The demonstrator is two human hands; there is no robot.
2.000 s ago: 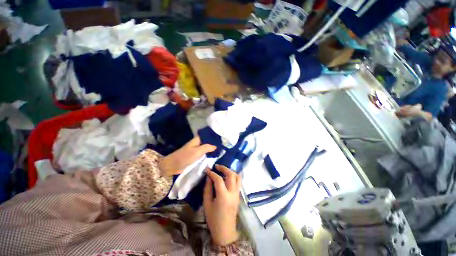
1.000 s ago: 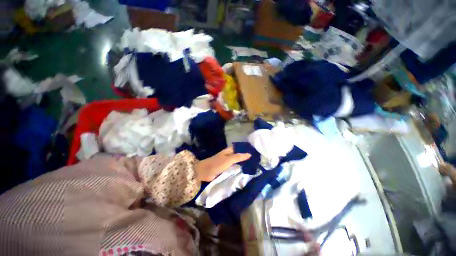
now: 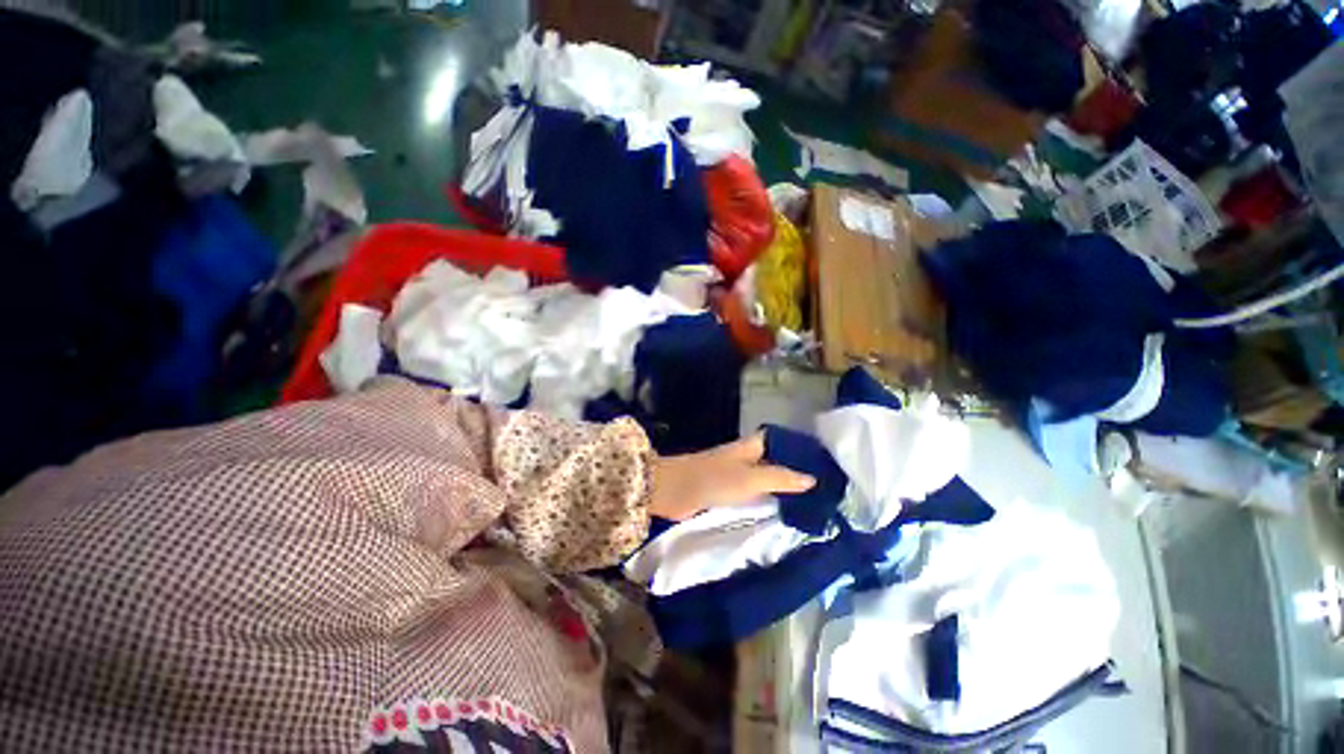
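Observation:
My left hand (image 3: 725,483) lies on a bunched pile of navy and white cut pieces at the table's near edge, its fingers on a navy panel (image 3: 806,474). Whether it grips the cloth cannot be told. A white piece (image 3: 715,547) lies below the fingers and another white piece (image 3: 902,454) sits to their right. A short navy tab (image 3: 943,657) lies on the white garment body (image 3: 1039,611). Long dark strips (image 3: 1017,728) curve along the bottom of the white cloth. My right hand is out of the picture.
A red basket (image 3: 342,304) with white and navy pieces stands left of the table. Behind it is another heap of white and navy cloth (image 3: 616,184). A cardboard piece (image 3: 870,287) and a navy cloth pile (image 3: 1054,317) lie at the table's far end.
The view has swung left, so things sit further right. My right hand, earlier on the cloth, has left the picture, as has the machine head. My left hand stays on the pile.

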